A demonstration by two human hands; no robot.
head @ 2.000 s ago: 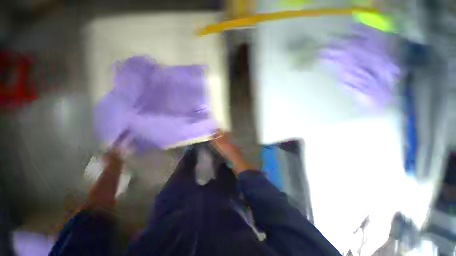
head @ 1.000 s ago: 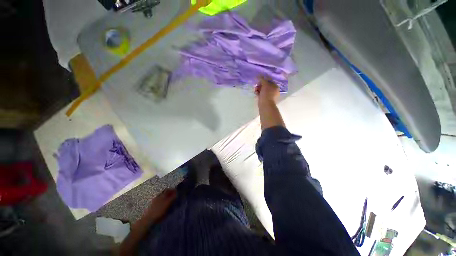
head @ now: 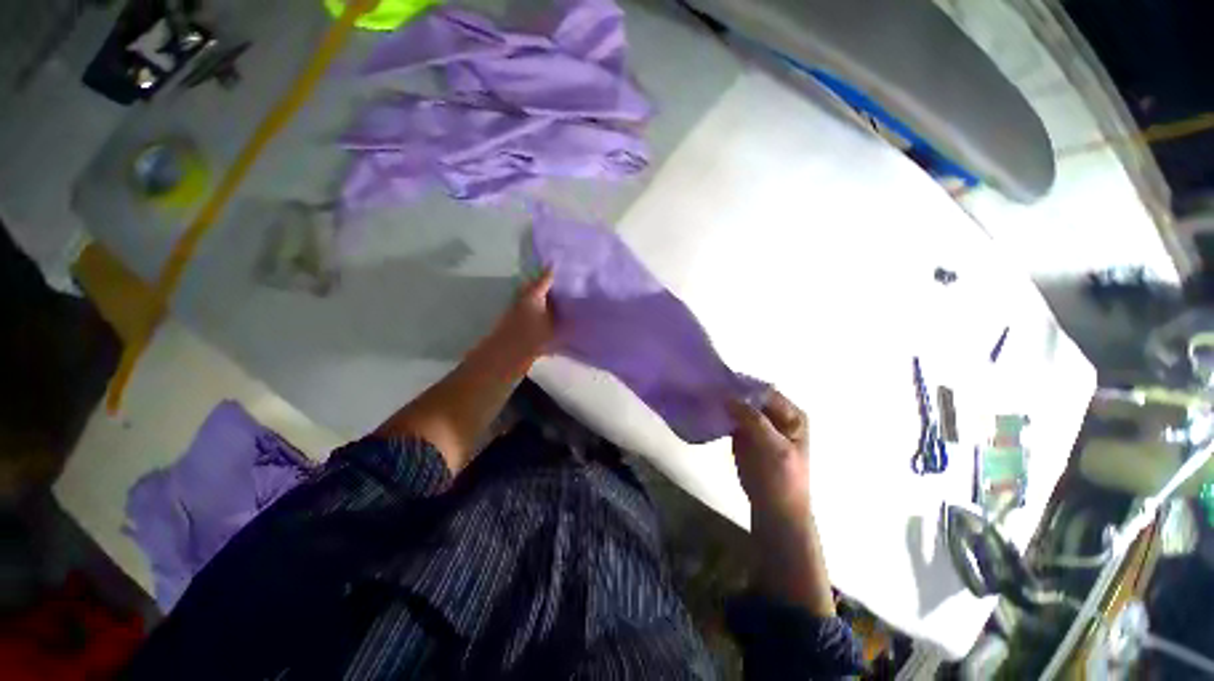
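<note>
A lilac garment piece [head: 626, 319] is held stretched between both hands, over the near left edge of the white table. My left hand [head: 535, 317] grips its left end, with the thumb on the cloth. My right hand [head: 772, 428] pinches its right end between thumb and fingers. A crumpled heap of lilac pieces [head: 499, 100] lies on the grey table [head: 400, 346] at the upper left. Another lilac piece [head: 213, 486] lies on the low table at lower left, partly hidden by my left sleeve.
On the white table [head: 825, 266] at right lie shears [head: 927, 419], a small block [head: 947, 414], a thin dark pointed tool [head: 999, 343], a greenish flat rest [head: 1001, 462] and a dark iron [head: 983, 548]. A yellow strip [head: 240, 173] and tape roll [head: 168, 173] lie upper left.
My right hand has moved from the lilac heap to over the white table, with a piece now held. My left hand has come up and grips its other end. The view has shifted right.
</note>
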